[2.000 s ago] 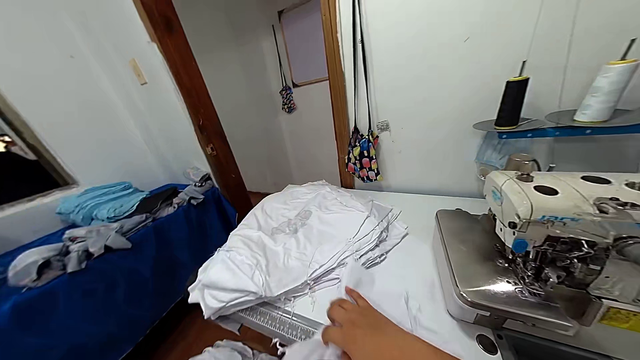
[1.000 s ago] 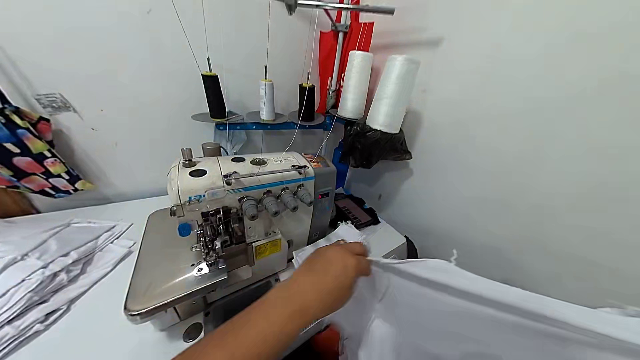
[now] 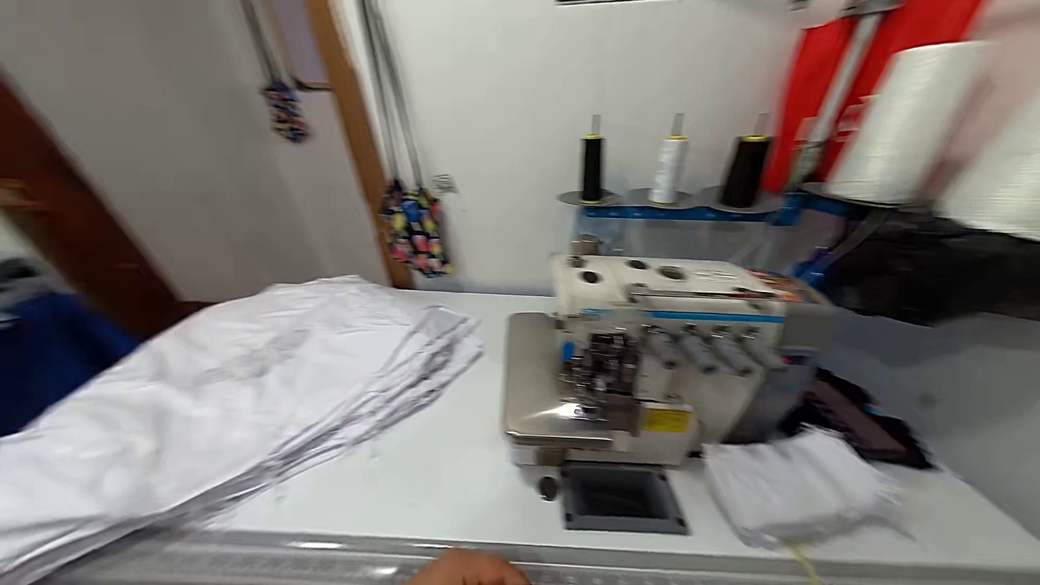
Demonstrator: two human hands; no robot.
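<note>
Only the top of one hand, which looks like my left hand (image 3: pixel 469 569), shows at the bottom edge, over a long clear ruler-like strip (image 3: pixel 325 559) along the table's front. Its fingers are cut off by the frame, so its hold cannot be told. My right hand is out of view. A layered pile of white fabric pieces (image 3: pixel 244 390) covers the left of the white table (image 3: pixel 422 479). An overlock sewing machine (image 3: pixel 650 349) stands right of the pile. A small stack of white cloth (image 3: pixel 800 487) lies to the machine's right.
Black and white thread cones (image 3: pixel 668 171) stand on a blue rack behind the machine, with larger white cones (image 3: pixel 902 122) at right. A dark tray (image 3: pixel 624 497) is before the machine. Black plastic (image 3: pixel 934 260) hangs at right. A patterned bag (image 3: pixel 416 231) hangs on the wall.
The view has swung back left from one second ago. The white fabric that was stretched out at the right, near the hand, is out of view. The hand is now low at the frame's edge.
</note>
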